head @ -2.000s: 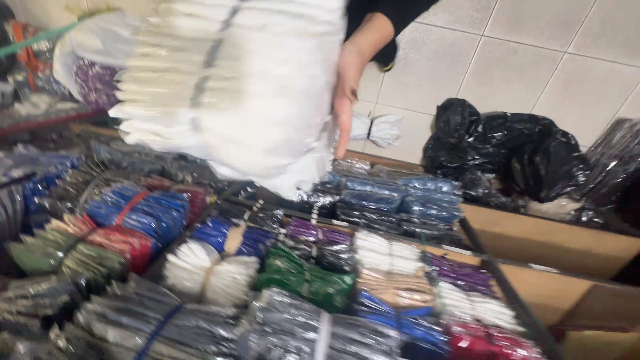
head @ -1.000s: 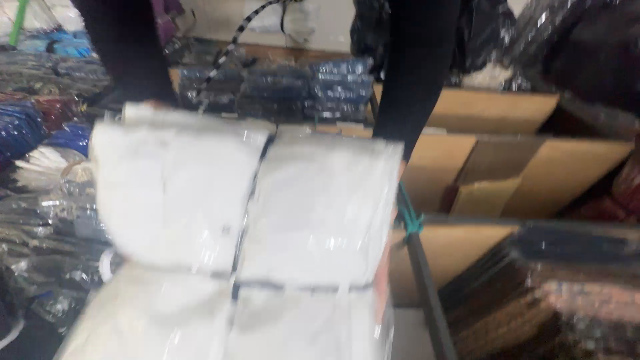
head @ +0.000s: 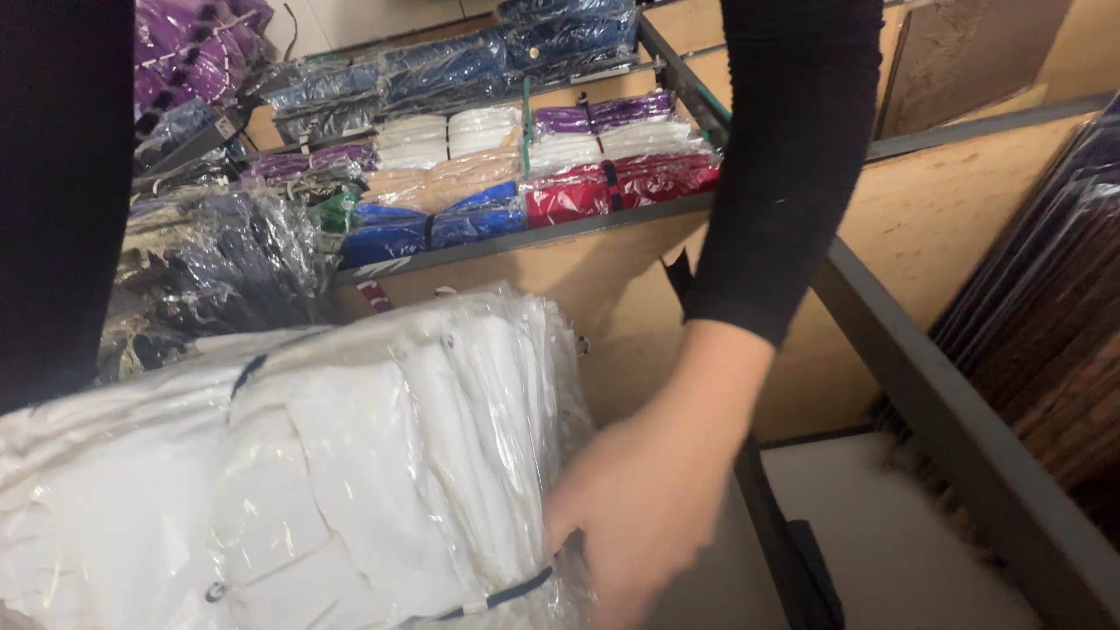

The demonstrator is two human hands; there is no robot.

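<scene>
A large bundle of white folded garments in clear plastic bags (head: 350,455), tied with dark straps, fills the lower left, tilted, inside or just over a metal-framed wooden compartment. My right hand (head: 656,490) lies against the bundle's right side near a dark strap; its fingers are partly hidden and blurred, so its grip is unclear. My left arm in a black sleeve comes down at the far left, and my left hand is out of sight behind or beyond the bundle.
Beyond the metal rail (head: 534,232) lie tied bundles of red (head: 621,188), blue (head: 437,229), white and purple bagged garments. Bagged denim (head: 507,61) sits farther back. Grey bagged garments (head: 254,254) are at the left. At the right, a dark metal bar (head: 962,411) runs beside stacked dark bagged goods (head: 1050,332).
The white bundle has moved to the lower left of the view, beside the wooden panel. My right hand, mostly hidden one second ago, now shows at its right side. The view has shifted strongly.
</scene>
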